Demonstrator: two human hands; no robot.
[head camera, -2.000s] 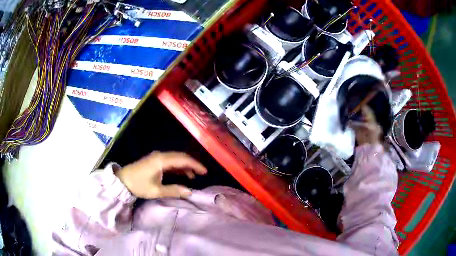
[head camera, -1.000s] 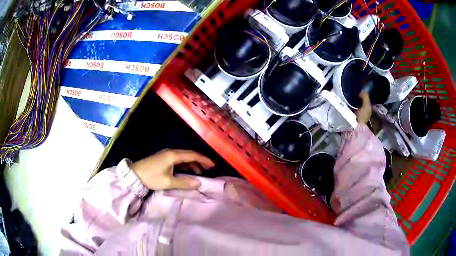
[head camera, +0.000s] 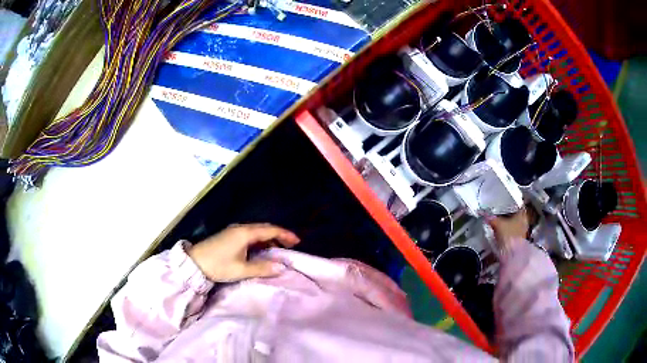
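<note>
The red plastic crate (head camera: 379, 205) at the right holds several white housings (head camera: 496, 195) with round black cups (head camera: 440, 150). Thin leads stick out of some cups. My right hand (head camera: 511, 225) is down in the crate, against the lower edge of a white housing near the middle. Its fingertips are partly hidden, so I cannot tell whether it grips the housing. My left hand (head camera: 238, 254) is over my lap, left of the crate, with its fingers loosely curved and apart and nothing in it.
The pale worktop (head camera: 135, 213) is at the left, its edge curving towards the crate. A thick bundle of purple, yellow and red wire leads (head camera: 117, 92) lies on it. A blue-and-white BOSCH sheet (head camera: 234, 78) lies beside the leads. A dark gap separates worktop and crate.
My right hand has moved from inside a black cup down to the housings' lower edge. The handled unit now sits among the others. The view has shifted; my left hand stays over my lap.
</note>
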